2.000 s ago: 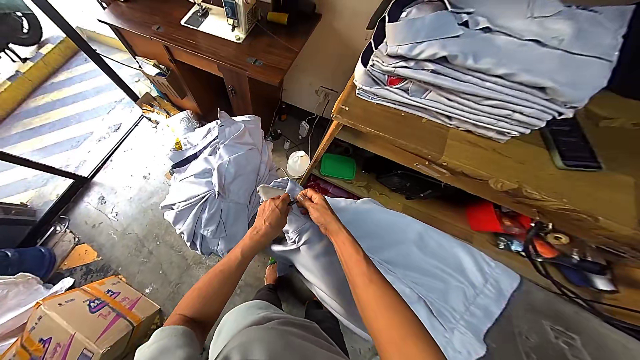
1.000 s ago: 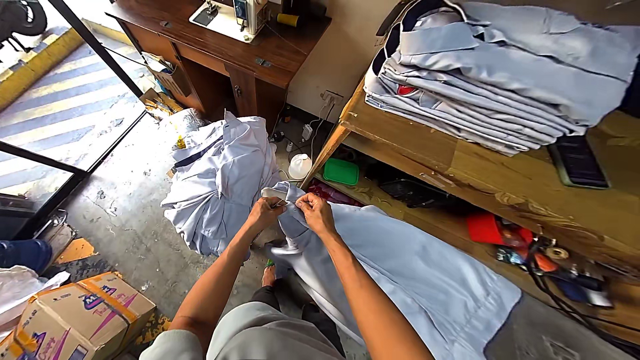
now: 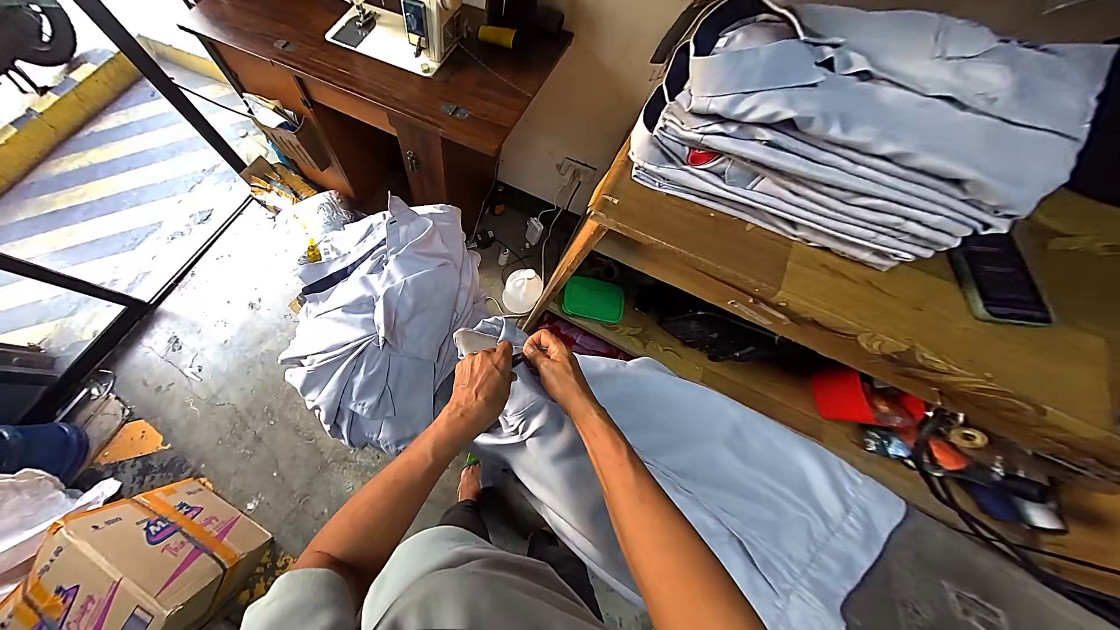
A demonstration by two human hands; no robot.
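Note:
A light blue-grey garment (image 3: 700,437) hangs down from my two hands and spreads to the lower right. My left hand (image 3: 483,385) pinches its gathered upper edge, thumb and fingers closed on the cloth. Close beside it on the right, my right hand (image 3: 553,363) grips the same edge with its fingertips. What lies between the fingertips is too small to tell. A heap of similar garments (image 3: 385,324) rests on the floor beyond my left hand. Folded shirts (image 3: 840,131) are stacked on the wooden table at the upper right.
The wooden table (image 3: 744,254) bears a phone (image 3: 999,276); its lower shelf holds a green container (image 3: 593,299), a red container (image 3: 844,395) and cables. A sewing machine (image 3: 429,26) stands on a brown desk (image 3: 350,74). A taped cardboard box (image 3: 149,551) is at lower left, a white jug (image 3: 522,290) behind the garment.
Both hands stay at the garment's edge, with small shifts of the fingers. Nothing else has plainly changed.

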